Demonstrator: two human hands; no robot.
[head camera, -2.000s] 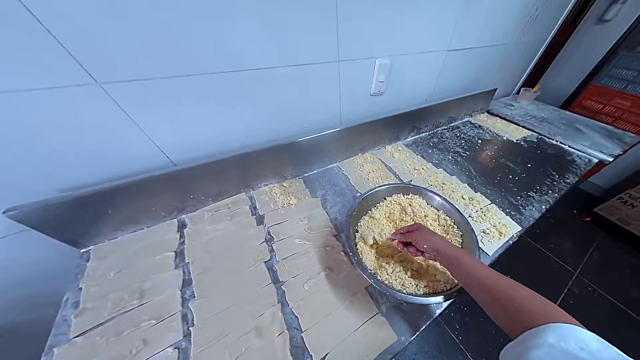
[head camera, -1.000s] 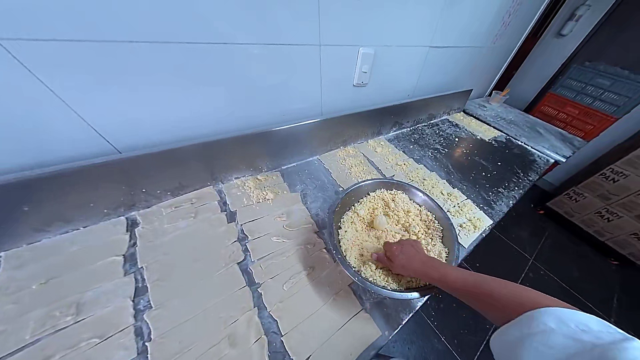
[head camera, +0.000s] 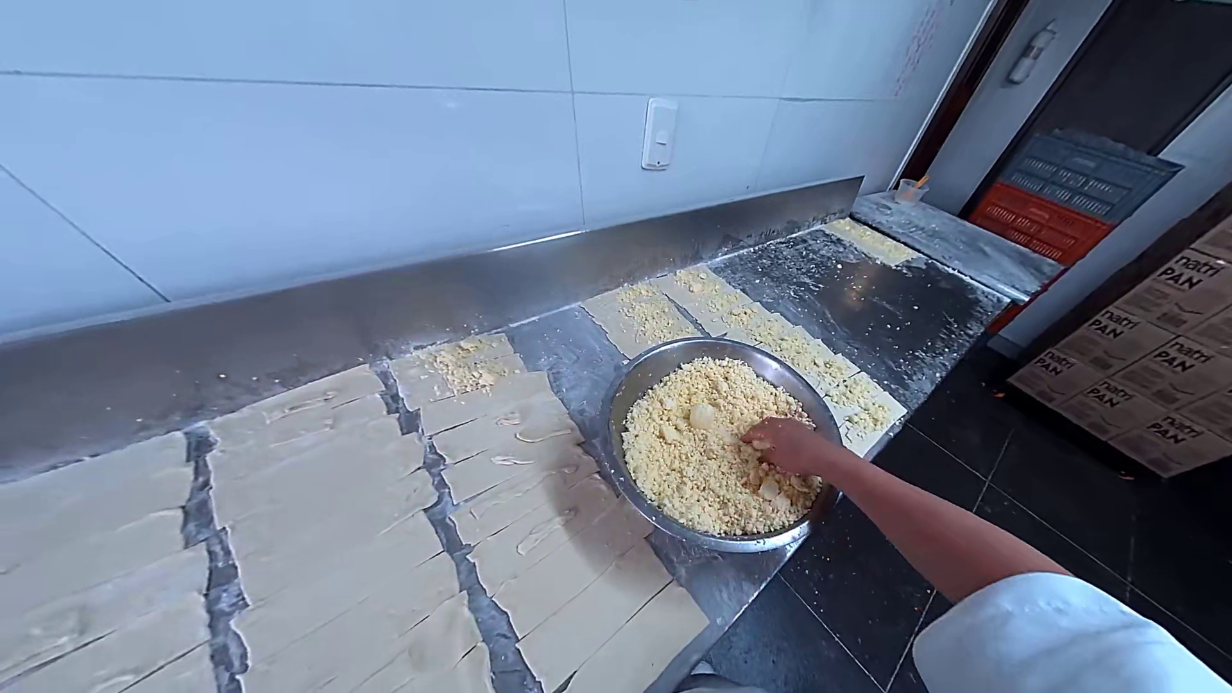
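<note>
My right hand (head camera: 784, 447) reaches in from the right, its fingertips sunk in crumbly pale-yellow filling (head camera: 707, 481), perhaps grated cheese. What the fingers hold is hidden. A round steel bowl (head camera: 626, 385) holds this filling, with a few larger lumps on top. To its left, cut sheets of pale dough (head camera: 327, 481) lie in rows with floury gaps between them. One dough piece by the backsplash bears a patch of crumbs (head camera: 467, 366). Behind and right of the bowl, more dough strips (head camera: 760, 327) are topped with crumbs. My left hand is out of view.
A metal backsplash (head camera: 433, 298) runs along the tiled wall under a wall switch (head camera: 659, 135). The floured steel table (head camera: 866, 308) extends to the right, where a plastic cup (head camera: 910, 191) stands. Beyond are stacked plastic crates (head camera: 1044, 221) and cardboard boxes (head camera: 1145, 361) over a dark tiled floor.
My right hand has gone from above the filling's middle to its right part, fingers now in the crumbs. A pale lump hidden two seconds ago shows on top. The view has shifted somewhat.
</note>
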